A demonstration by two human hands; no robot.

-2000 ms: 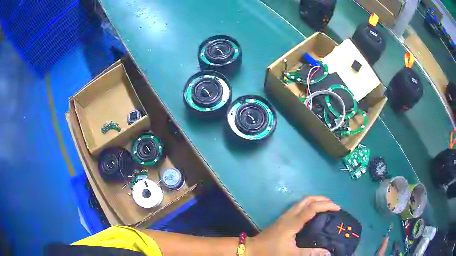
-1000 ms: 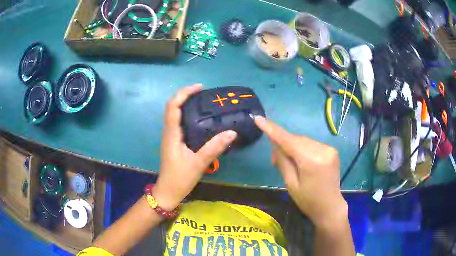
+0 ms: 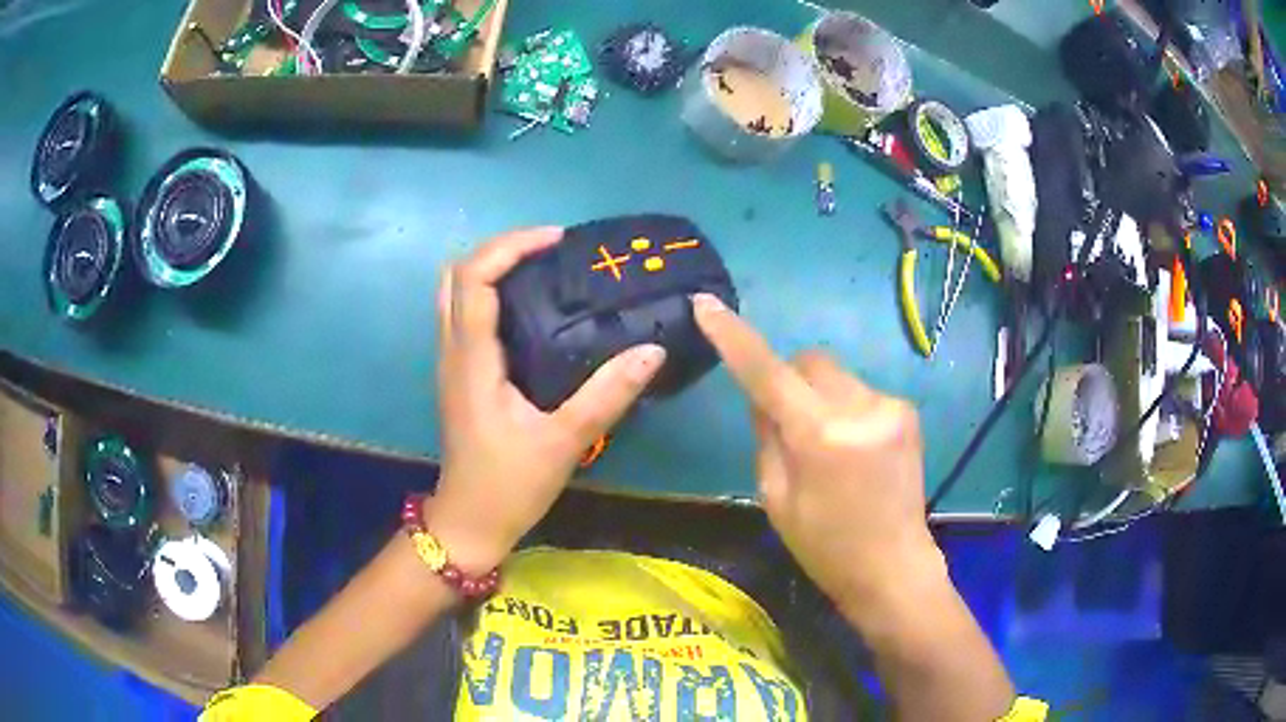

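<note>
A black rounded Bluetooth speaker [image 3: 607, 310] with orange plus, minus and dot marks is held above the green bench near its front edge. My left hand [image 3: 515, 381] grips its left side, with the thumb across the near face. My right hand [image 3: 832, 444] has its index fingertip against the speaker's right side, below the minus mark; the other fingers are curled. Whether the right hand holds anything small cannot be seen. Part of an orange strap [image 3: 595, 450] shows under the speaker.
Three speaker drivers [image 3: 193, 222] lie at the left. A parts box [image 3: 332, 102], circuit boards [image 3: 547, 82], a clear tub [image 3: 755, 96] and a yellowish tub [image 3: 858, 71] stand behind. Yellow-handled pliers [image 3: 915, 294] and tangled cables lie right. A lower carton [image 3: 250, 564] is below left.
The view has swung from the left part of the bench. The speaker is now held up with my left hand around it, and my right hand has come in and touches its right side.
</note>
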